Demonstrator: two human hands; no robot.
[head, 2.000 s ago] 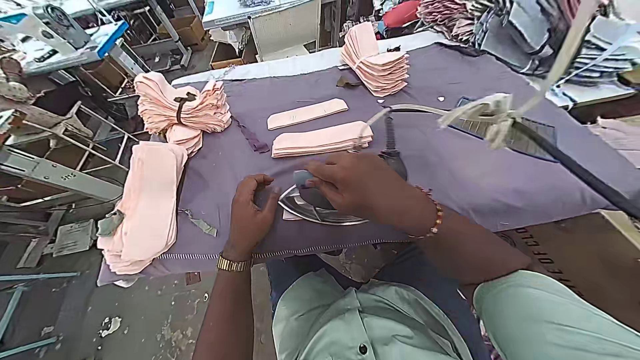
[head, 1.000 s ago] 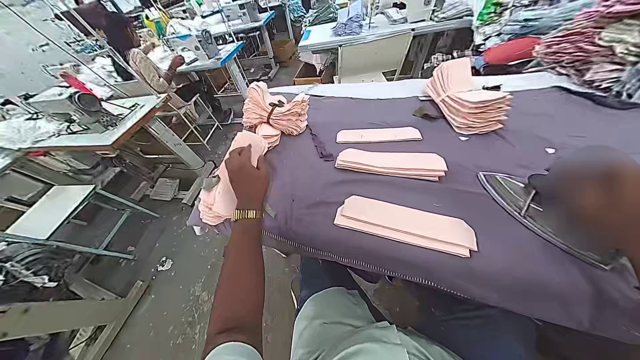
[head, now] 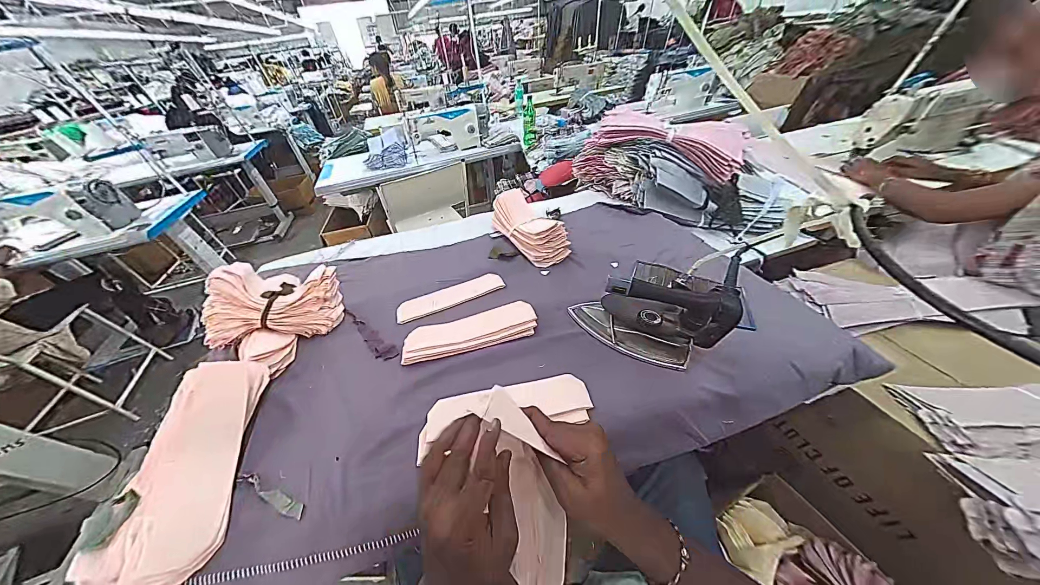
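My left hand (head: 471, 487) presses on a peach fabric piece (head: 536, 512) near the front of the purple-covered ironing table (head: 325, 455). My right hand (head: 581, 455) pinches the piece's folded, pointed corner. Under and behind them lie peach strips (head: 561, 392). Farther back are a small stack of folded strips (head: 470, 331) and a thinner strip (head: 451, 297). A dark electric iron (head: 670, 313) rests flat to the right, with no hand on it. At left, a long pile of peach pieces (head: 191, 455) lies below a tied peach bundle (head: 272, 305). Another peach stack (head: 532, 229) is at the back.
A thick cable (head: 918, 284) hangs at the right. Beyond it are a co-worker's arm (head: 934, 191) and stacked pale pieces (head: 967, 406). A pile of pink and grey fabric (head: 662, 158) sits behind the table, with sewing machine tables beyond.
My left hand has moved from the left pile to the front of the table, where a peach piece is now held. My right hand has let go of the iron. The view has shifted.
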